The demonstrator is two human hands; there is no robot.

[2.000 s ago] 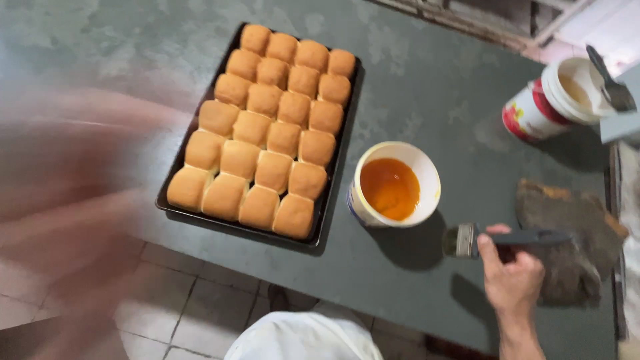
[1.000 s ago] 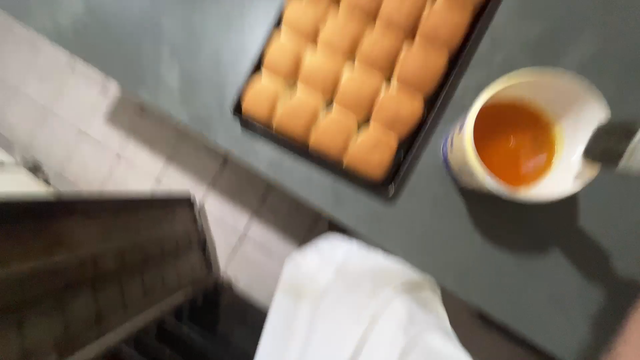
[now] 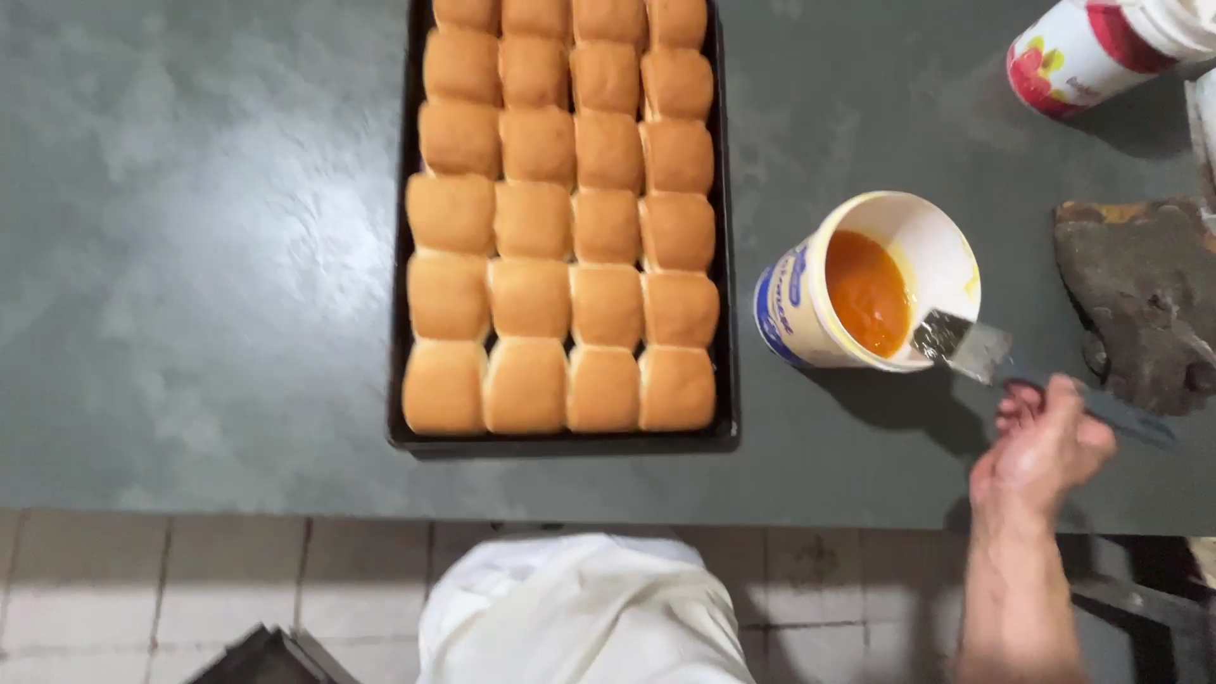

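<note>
My right hand (image 3: 1040, 451) is closed on the dark handle of a pastry brush (image 3: 969, 347). The brush's dark bristles are at the rim of a white plastic tub (image 3: 936, 252), which has blue marking and holds an orange-yellow liquid (image 3: 866, 296). To the left of the tub lies a black baking tray (image 3: 570, 443) packed with rows of golden-brown buns (image 3: 608, 304); its far end runs out of view. My left hand is out of view.
The grey worktop (image 3: 209, 285) has its near edge above a tiled floor. A red-and-white container (image 3: 1092, 57) stands at the back right, with worn dark oven mitts or cloths (image 3: 1140, 294) nearer. A dark metal object (image 3: 271, 660) is low at the left, beside my white apron (image 3: 584, 617).
Two seconds ago the brush was right of the tub, apart from it; now its bristles are at the rim. A blurred hand at the left has gone from view. The view has swung.
</note>
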